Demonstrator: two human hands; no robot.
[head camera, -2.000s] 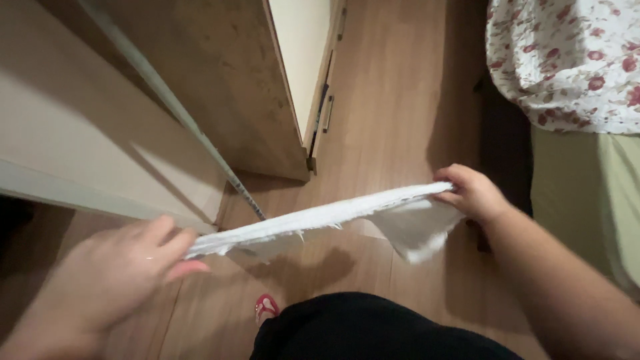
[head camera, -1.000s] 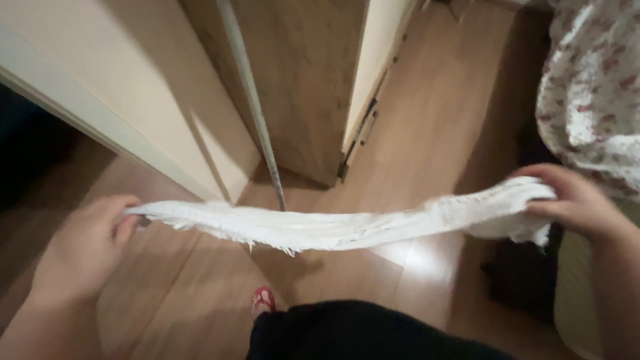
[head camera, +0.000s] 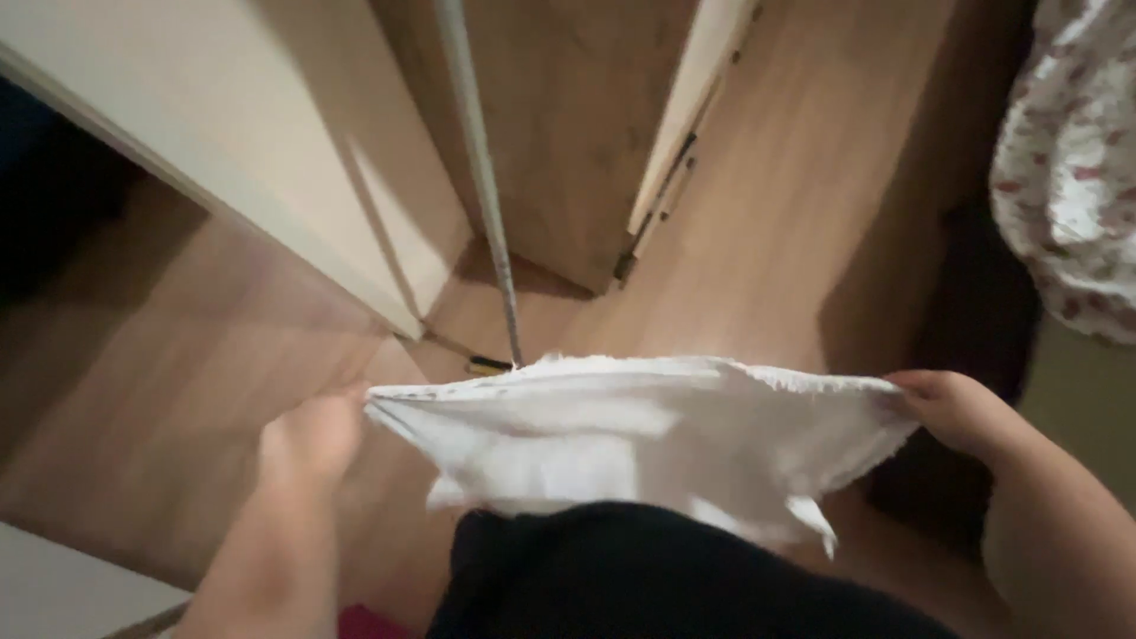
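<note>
A white cloth with frayed edges (head camera: 568, 444) is stretched between my two hands, its upper edge nearly straight and its lower part hanging toward my dark clothing. My left hand (head camera: 315, 435) grips the cloth's left corner. At the opposite corner, my right hand (head camera: 945, 404) pinches the edge between thumb and fingers. Behind the cloth, a long thin pole (head camera: 484, 177) runs down toward the floor; its lower end meets the cloth's upper edge in view, and whether they touch I cannot tell.
A pale door or panel (head camera: 293, 160) stands at the left. Beyond the pole is a wooden cabinet (head camera: 559, 133) with dark metal fittings along its edge. Floral fabric (head camera: 1074, 177) hangs at the right. Below lies the wood floor (head camera: 754, 266).
The cloth was a narrow, bunched strip one second ago; now it hangs spread out between my hands. Both hands have kept their hold.
</note>
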